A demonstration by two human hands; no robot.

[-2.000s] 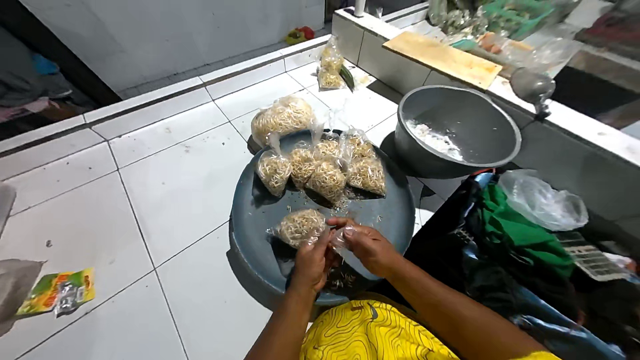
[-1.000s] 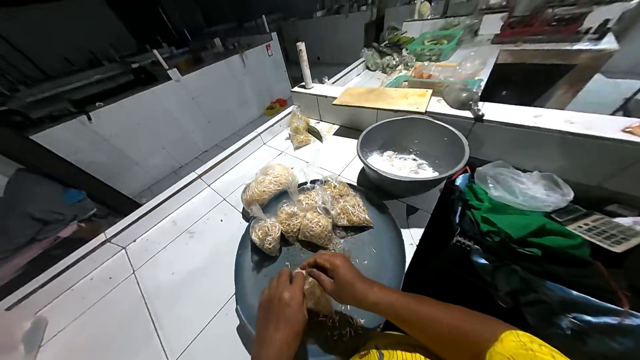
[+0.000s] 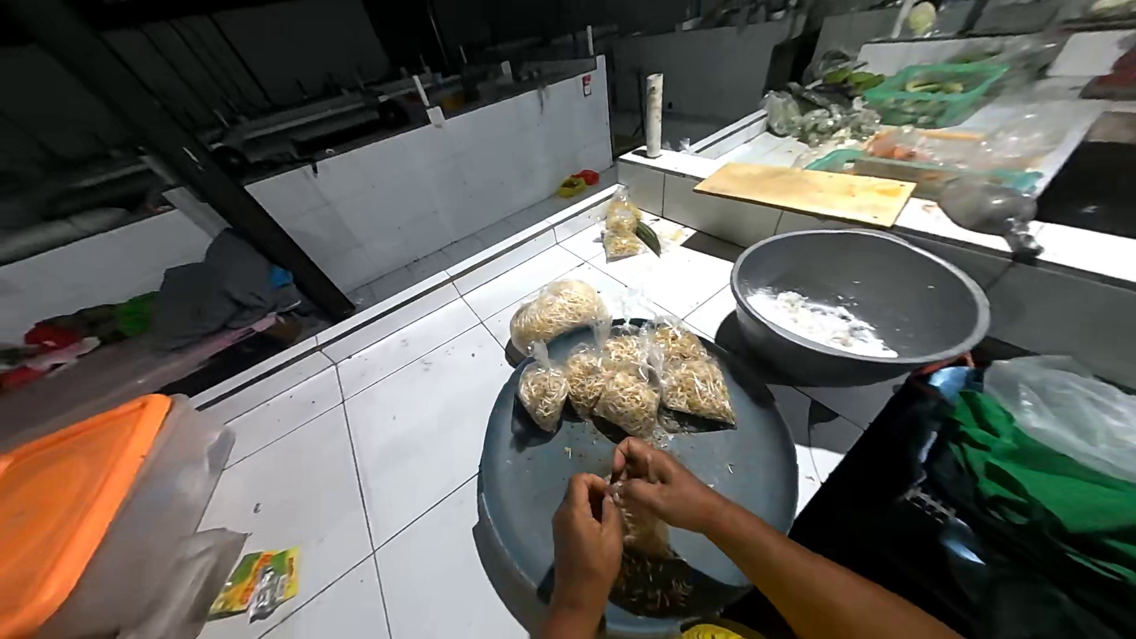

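Observation:
My left hand (image 3: 587,541) and my right hand (image 3: 664,486) meet over the near half of a round grey tray (image 3: 506,470). Both pinch the gathered neck of a clear plastic bag of bean sprouts (image 3: 646,531), which hangs under my right hand, partly hidden by it. Several filled, closed bags of sprouts (image 3: 627,401) stand together on the far half of the tray. A larger bag of sprouts (image 3: 559,312) rests at the tray's far left edge. Loose dark bits and sprouts (image 3: 652,587) lie on the tray close to me.
Right of the tray stands a deep grey basin (image 3: 861,306) with white matter inside. Behind are a small knotted bag (image 3: 623,226) and a wooden board (image 3: 806,192) on the tiled ledge. A lidded orange-topped box (image 3: 80,506) and a yellow-green packet (image 3: 257,581) lie left; green cloth (image 3: 1021,479) lies right.
The view has swung up and leftward. Two seconds ago the bag lay on the tray just beyond my hands; now it hangs below my right hand. Both hands still hold its neck.

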